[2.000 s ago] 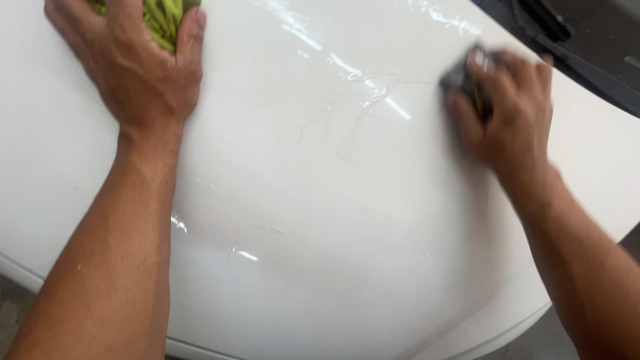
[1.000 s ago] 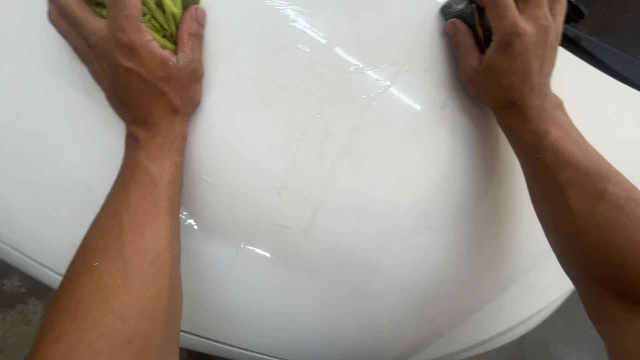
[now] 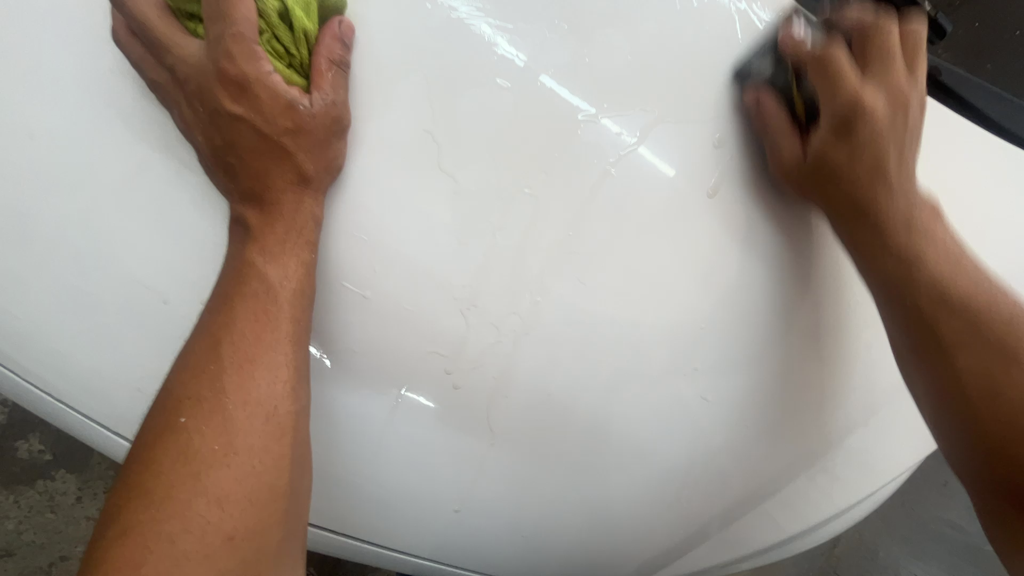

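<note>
A white car hood, wet with drops and streaks of liquid, fills most of the view. My left hand rests at the upper left, its fingers around a bunched yellow-green cloth on the hood. At the upper right my right hand, blurred, grips a dark grey block or pad against the paint. The block's exact kind cannot be told. Part of it is hidden under the fingers.
Beyond the right hand lie a black wiper arm and the dark base of the windshield. The hood's front edge curves along the bottom, with a stained concrete floor below it.
My right hand, with the dark block, went up to the top edge of the view and is now lower again. My left hand has stayed on the cloth.
</note>
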